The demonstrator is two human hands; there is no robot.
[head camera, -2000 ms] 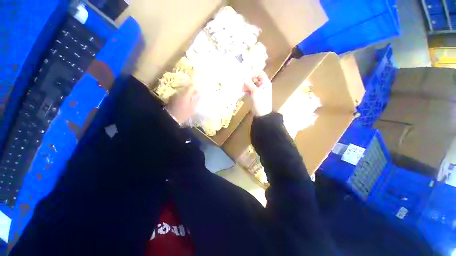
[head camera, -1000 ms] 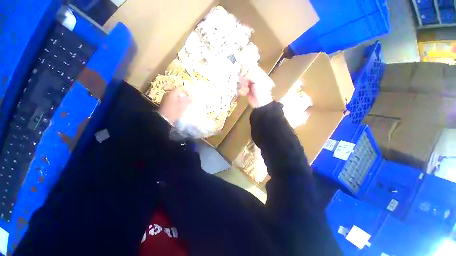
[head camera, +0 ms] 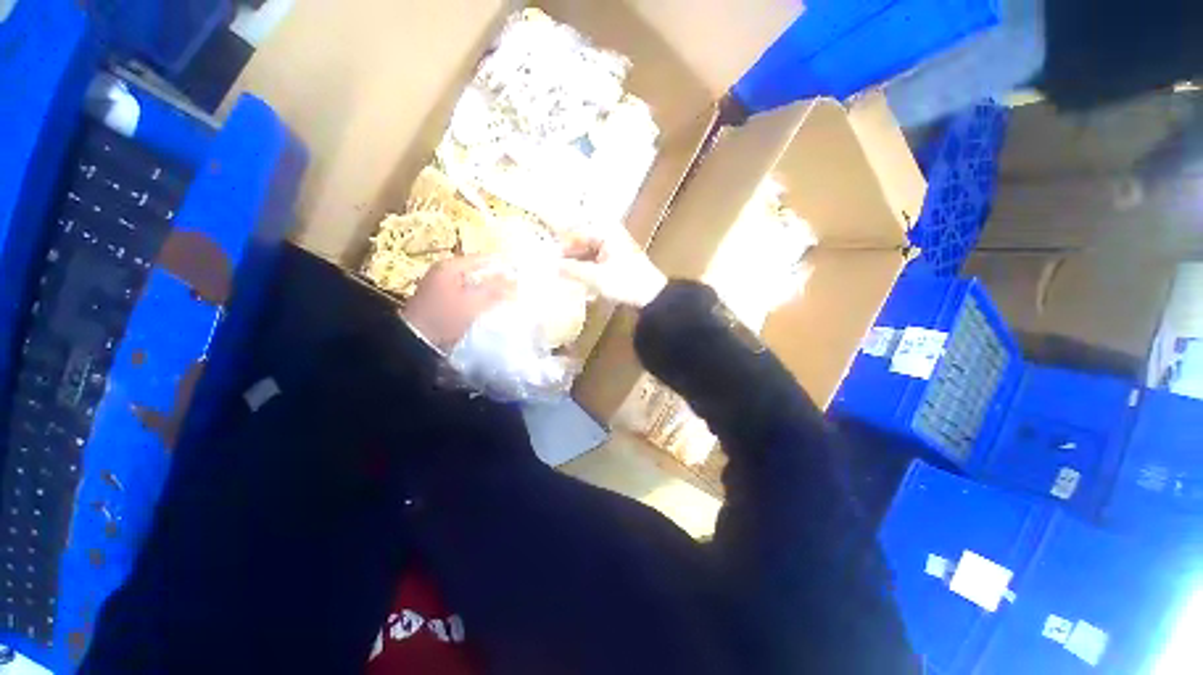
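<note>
Loose cream-yellow parts [head camera: 420,231] lie in an open cardboard box [head camera: 363,125]; farther back the pile is overexposed to white. My left hand [head camera: 455,297] is at the box's near edge, shut on a clear plastic bag [head camera: 515,353] that is crumpled and shiny. My right hand [head camera: 617,264] reaches in from the right, its fingers close together beside the left hand above the parts. Glare hides whether the right fingers hold a part.
A second open cardboard box [head camera: 844,251] with overexposed contents stands to the right. A keyboard [head camera: 99,264] lies on the worn blue bench at left. Blue crates [head camera: 924,363] with white labels stand at right. A dark sleeve-like shape [head camera: 1121,46] shows blurred at the top right.
My right hand has moved left and down, close to my left hand. The plastic bag shows more fully below the left hand. A blurred dark shape and a pale object have appeared at top right.
</note>
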